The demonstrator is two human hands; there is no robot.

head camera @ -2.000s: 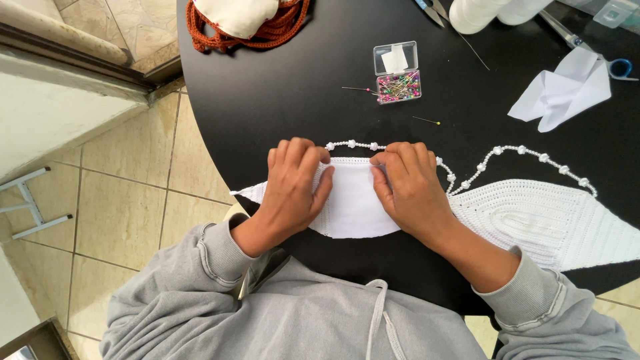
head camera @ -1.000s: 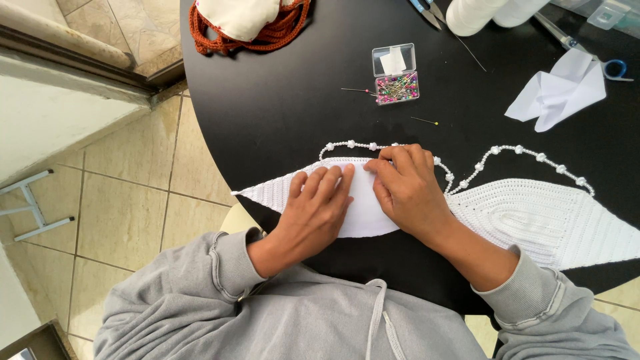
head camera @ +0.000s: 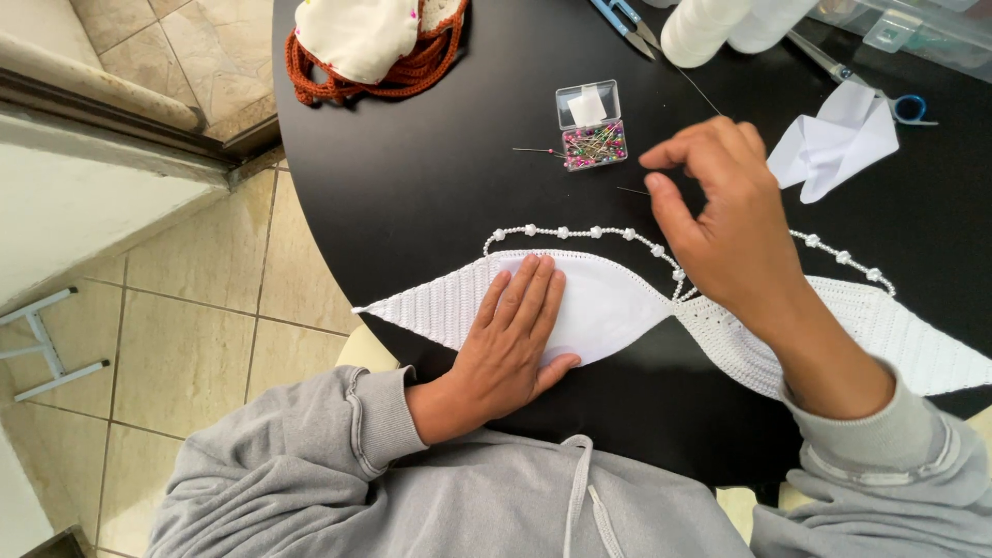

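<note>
My left hand (head camera: 515, 333) lies flat on white lining fabric (head camera: 597, 302), which covers part of the left piece of a white crochet top (head camera: 430, 302). Above the table my right hand (head camera: 721, 209) hangs with thumb and index finger apart and nothing between them. A loose straight pin (head camera: 634, 191) lies just left of it, its other end hidden by the hand. The right crochet piece (head camera: 891, 333) is partly behind my right forearm. Strands of white beads (head camera: 563, 232) curve along the top edges of both pieces. An open clear box (head camera: 595, 146) holds colourful ball-headed pins.
On the black table (head camera: 434, 178) are a rust-coloured crochet piece with cream fabric (head camera: 356, 39), blue-handled snips (head camera: 626, 27), white thread cones (head camera: 701, 31), scissors (head camera: 845, 74) and a folded white cloth (head camera: 837, 143). A clear plastic case (head camera: 930, 39) stands at the upper right.
My right hand has left the fabric's top edge and moved up and right, over the loose pin. My left hand has flattened on the lining, a little lower than before.
</note>
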